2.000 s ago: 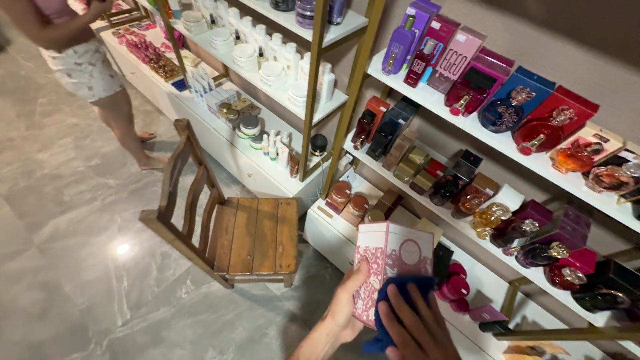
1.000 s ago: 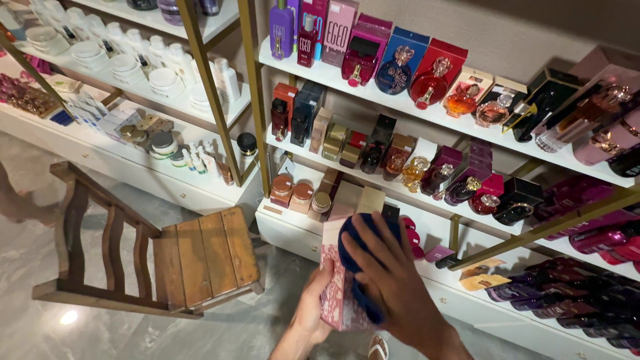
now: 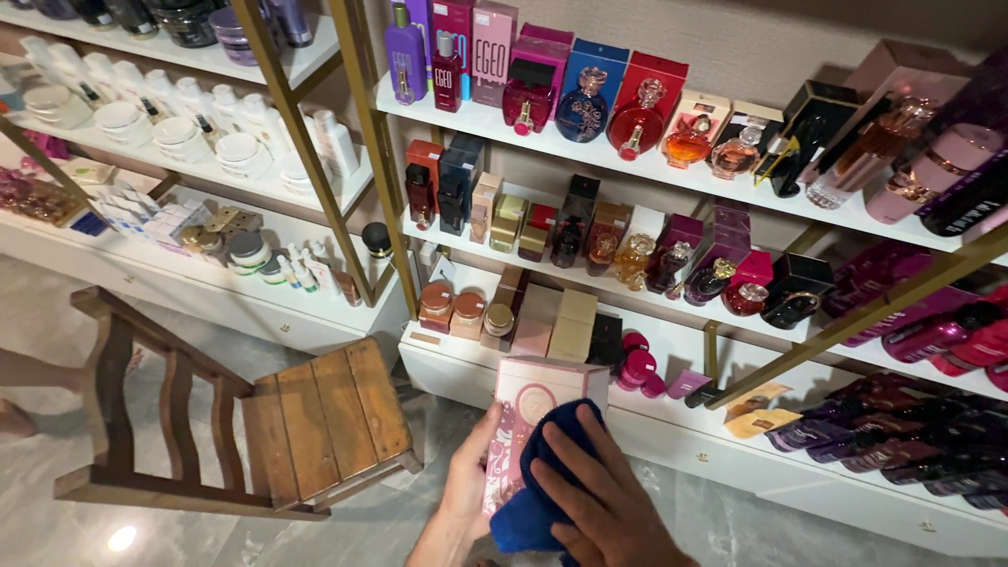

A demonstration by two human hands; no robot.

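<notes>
A pink and white patterned cardboard box (image 3: 512, 394) is gripped along its left side by my left hand (image 3: 465, 472), its fingers partly hidden behind it. My right hand (image 3: 598, 488) presses a dark blue cloth (image 3: 524, 520) against the front of the box, fingers spread over the cloth. Just beyond the box is the lowest white shelf, with copper-lidded jars (image 3: 435, 305), a plain beige box (image 3: 573, 319) and magenta round containers (image 3: 636, 366).
A wooden chair (image 3: 331, 421) stands at the left on the marble floor. Perfume bottles and boxes line the upper shelf (image 3: 504, 118) and the middle one. Metal shelf posts (image 3: 378, 157) rise nearby. White jars (image 3: 240, 153) fill the left unit. Part of a person's leg (image 3: 39, 370) shows at the left edge.
The view has swung to the right. The right hand and blue cloth have shifted over the front of the box, which the left hand still holds.
</notes>
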